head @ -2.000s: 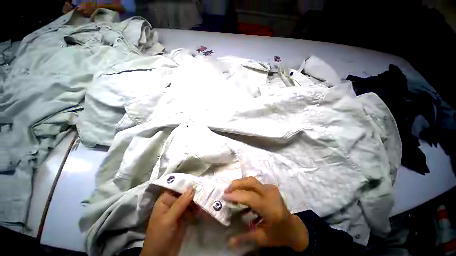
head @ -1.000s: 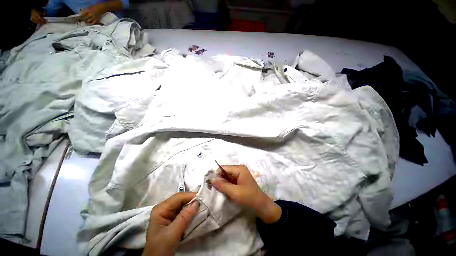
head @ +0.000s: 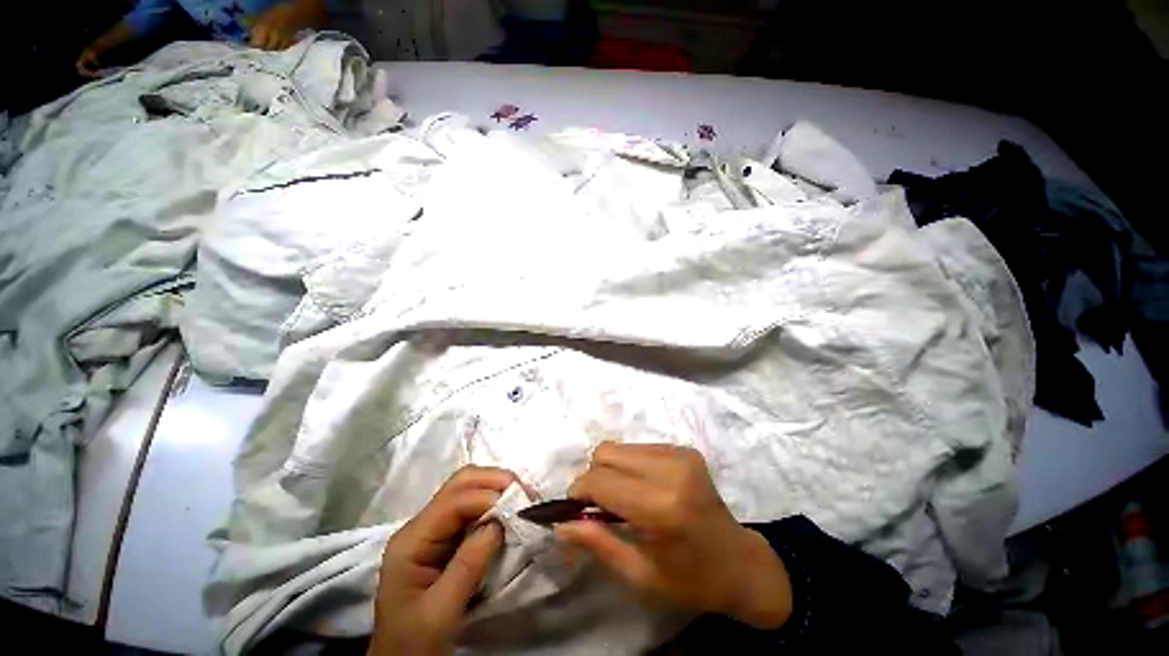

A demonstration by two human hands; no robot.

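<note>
A large crumpled off-white jacket (head: 820, 385) lies in a heap in front of me. My left hand (head: 449, 551) pinches a small stitched edge of it between thumb and fingers. My right hand (head: 667, 525) holds dark thread snips (head: 554, 511), mostly hidden by the fingers. Their pointed blades face left and are at the pinched cloth; whether they touch a thread is too small to tell. A round snap button (head: 515, 393) shows on the cloth above my hands.
More pale garments (head: 116, 192) are heaped at the left. Dark cloth (head: 1013, 218) lies at the right edge of the white table (head: 885, 128). Another person's hand (head: 285, 23) shows at the top left. A dark joint line (head: 135, 493) runs along the table at the left.
My right hand has moved a little right and down, and the snips now point left at the cloth instead of upward. The cloth edge in my left hand is pinched smaller. The other person's hands have moved apart.
</note>
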